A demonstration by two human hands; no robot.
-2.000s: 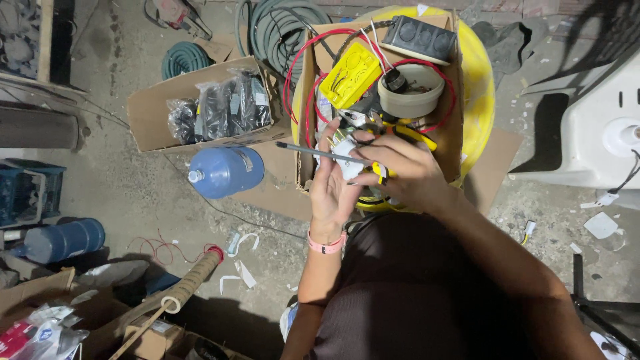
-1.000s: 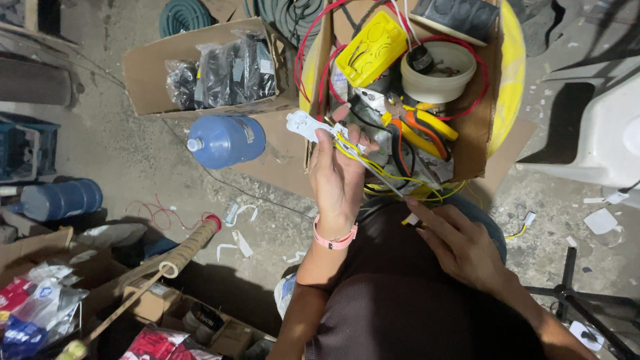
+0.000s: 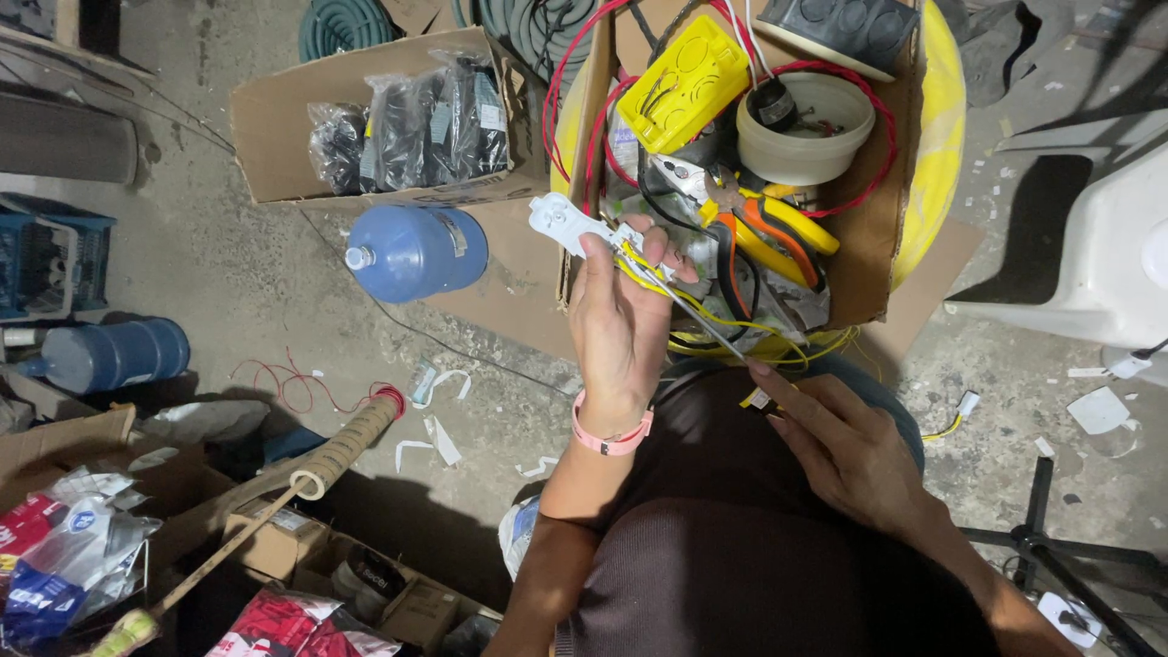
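My left hand holds a white plastic electrical fitting with yellow wires at its near end. The long metal shaft of a screwdriver runs from that end down to my right hand, whose fingers are closed around its mostly hidden handle. Just beyond my hands, a cardboard box holds orange-and-black diagonal cutters, pliers with yellow grips, a yellow electrical box and a round cream tub.
A blue water jug lies beside a carton of bagged dark parts. To the right are a white plastic chair and black metal stand legs. At lower left, a cardboard tube leans over boxes and bagged goods.
Two seconds ago my hands were together over the box; they are now farther apart, my right one lower. The fitting and yellow wires show more plainly. Little differs from one second ago.
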